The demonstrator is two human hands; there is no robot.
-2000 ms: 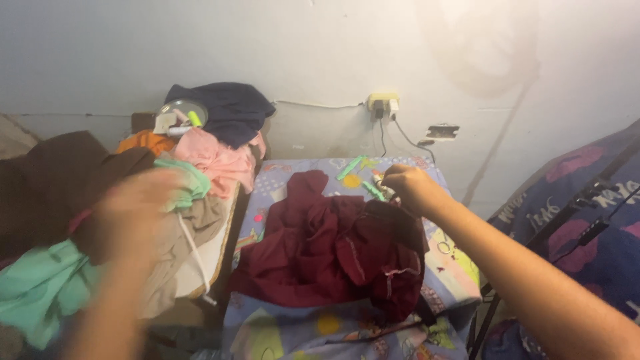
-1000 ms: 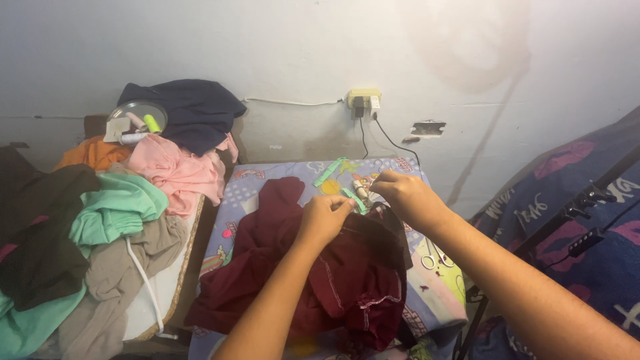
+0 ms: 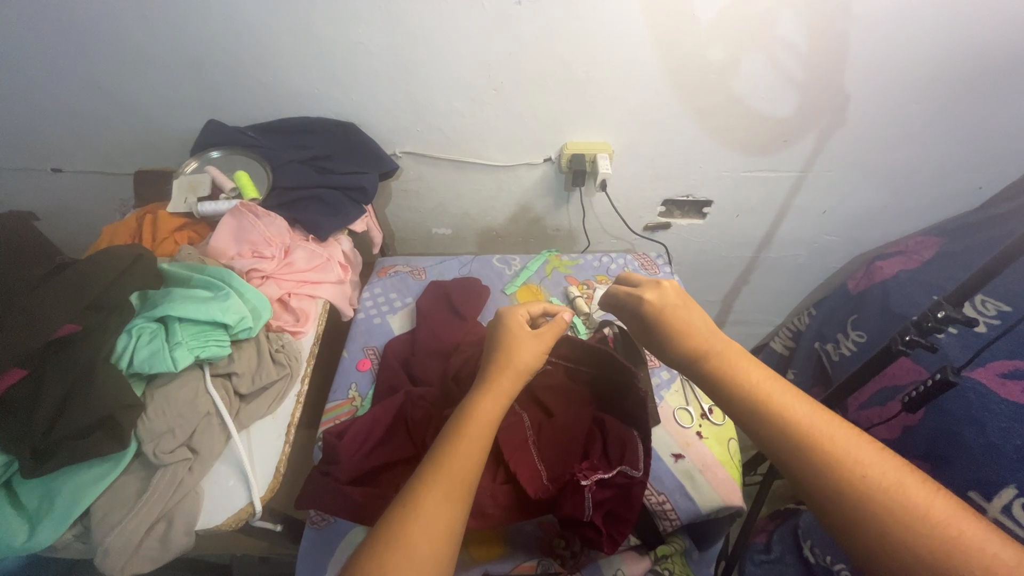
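A maroon garment (image 3: pixel 480 416) with pale seam stitching lies bunched on a patterned cloth (image 3: pixel 376 320). Over the garment's upper part is my left hand (image 3: pixel 524 340), thumb and forefinger pinched together; whatever they pinch is too small to make out. My right hand (image 3: pixel 660 312) is bent at the wrist beside the garment's top right edge, its fingertips by a small white item that I cannot identify. Between the hands lie a small whitish roll (image 3: pixel 578 302) and mint-green fabric strips (image 3: pixel 530 272). Small scissors (image 3: pixel 698 408) rest right of the garment, beneath my right forearm.
At left, clothes are heaped on a white board (image 3: pixel 264 448), among them a mint-green garment (image 3: pixel 192 312) and a pink one (image 3: pixel 288 256). A round tray (image 3: pixel 260 168) holds thread spools. A wall socket (image 3: pixel 586 152) has two plugs. A black stand (image 3: pixel 936 320) crosses at right.
My left hand has come from the clothes heap at left to the maroon garment, near my right hand. Since the middle frame, the two hands have moved slightly apart.
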